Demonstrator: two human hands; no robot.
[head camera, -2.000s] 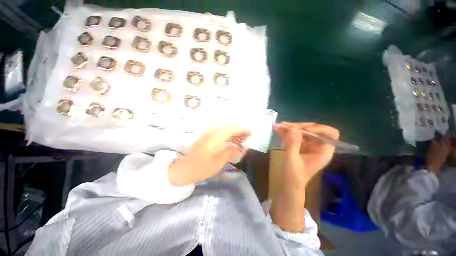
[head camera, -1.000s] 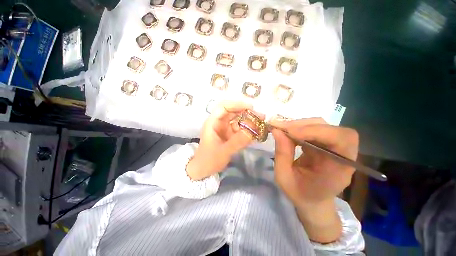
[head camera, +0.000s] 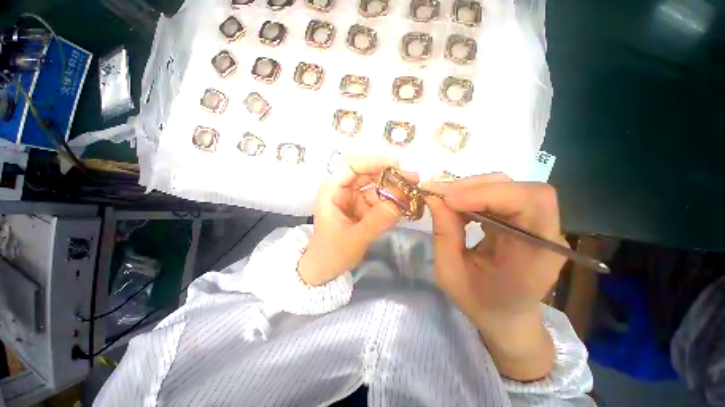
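My left hand (head camera: 350, 222) holds a copper-gold watch housing (head camera: 400, 195) tilted between thumb and fingers, above the near edge of the white-covered parts tray (head camera: 306, 187). My right hand (head camera: 501, 246) grips thin grey tweezers (head camera: 533, 238) like a pen, their tip at the housing's right side. Whether the tip holds a small piece cannot be told. More housings stand in spaced rows on the tray, such as one dark-rimmed housing (head camera: 408, 89). A small pale-blue sticker sheet (head camera: 542, 165) lies at the tray's near right corner.
A blue benchtop controller (head camera: 60, 87) with cables and a small clear bag (head camera: 116, 83) are at the left on the dark green bench mat (head camera: 628, 135). Grey equipment (head camera: 48, 278) stands low at left. A grey sleeve (head camera: 703, 342) shows at the right edge.
Since two seconds ago, my hands have moved from the sticker sheet to the housing, now held up in my left hand. The view has shifted left. Little differs from one second ago.
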